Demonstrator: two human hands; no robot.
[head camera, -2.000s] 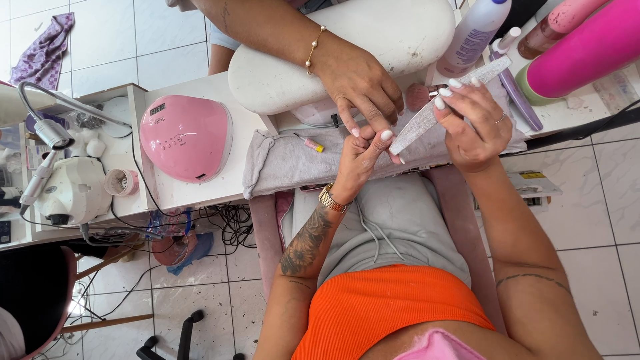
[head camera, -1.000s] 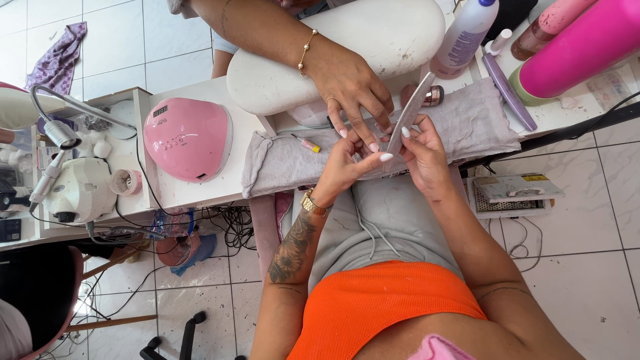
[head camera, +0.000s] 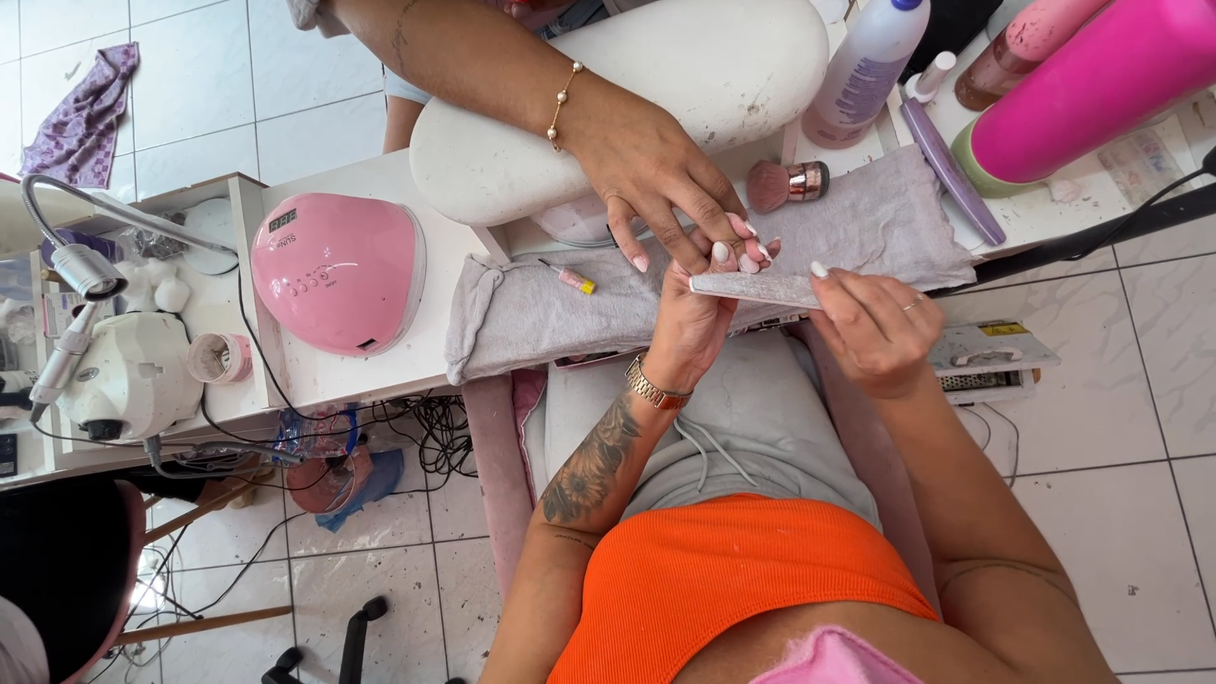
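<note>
A nail file (head camera: 755, 289), pale and gritty, is pinched in my right hand (head camera: 876, 328) at its right end, with its flat face turned up. Its other end lies over the fingers of my left hand (head camera: 698, 318), which grips a finger of another person's hand (head camera: 655, 161). That hand reaches in from the top, over a white padded armrest (head camera: 617, 104), and wears a beaded bracelet. A grey towel (head camera: 560, 328) lies beneath the hands. Long white nails show on my fingers; the exact contact between file and nail is hard to tell.
Left on the table stand a pink nail lamp (head camera: 337, 275), a white nail drill unit (head camera: 133, 375), a small cup (head camera: 219, 358) and a gooseneck lamp (head camera: 85, 271). A yellow-tipped small tool (head camera: 575, 278), a brush (head camera: 787, 184), a bottle (head camera: 863, 71) and a magenta cylinder (head camera: 1083, 95) sit around the towel.
My right hand has moved right, away from my left hand. The file has swung from steeply upright to nearly level in view.
</note>
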